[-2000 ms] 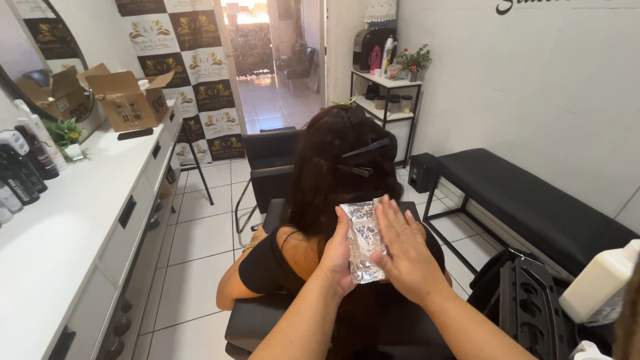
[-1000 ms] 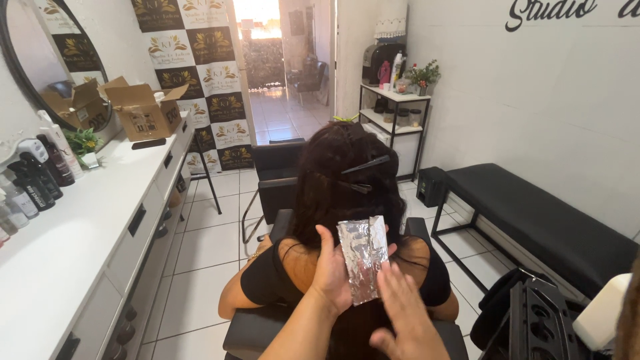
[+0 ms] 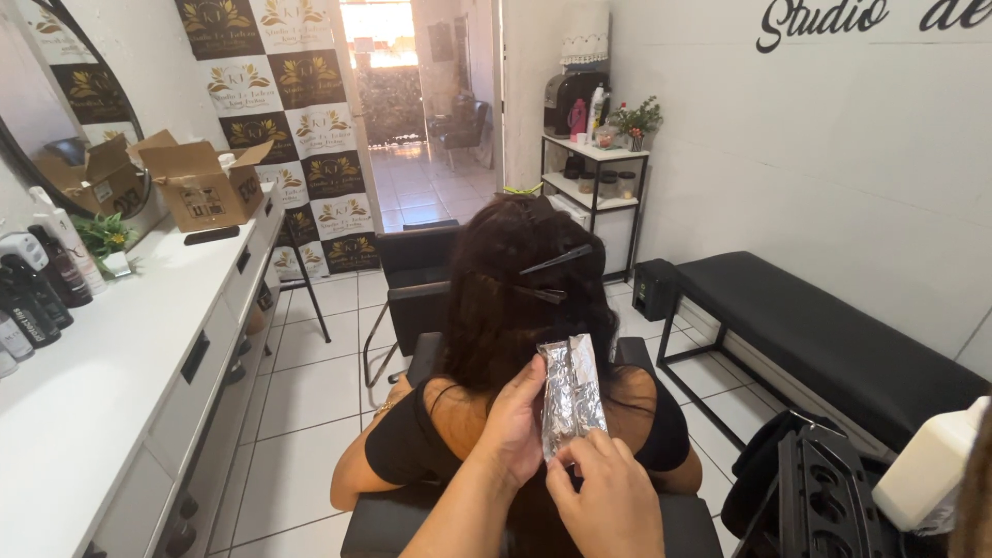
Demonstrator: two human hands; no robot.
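Observation:
A folded packet of aluminium foil [image 3: 573, 391] lies against the dark hair [image 3: 496, 310] of a person seated in a black salon chair, back to me. My left hand [image 3: 515, 426] supports the foil along its left side, thumb on its face. My right hand [image 3: 601, 480] pinches the foil's lower end between thumb and fingers. Two sectioning clips, an upper one [image 3: 556, 260] and a lower one [image 3: 542, 294], sit in the hair above the foil. Whether hair lies inside the foil cannot be seen.
Along the left runs a white counter [image 3: 147, 341] with bottles, a plant and an open cardboard box [image 3: 205, 182]. A black padded bench [image 3: 821, 333] stands right. Near my right side are a black trolley [image 3: 825, 496] and a white jug [image 3: 934, 465]. A shelf unit [image 3: 597, 155] stands behind.
My right hand has moved from lying flat over the foil to gripping its lower end. The foil now shows a lengthwise fold. My left hand still supports it.

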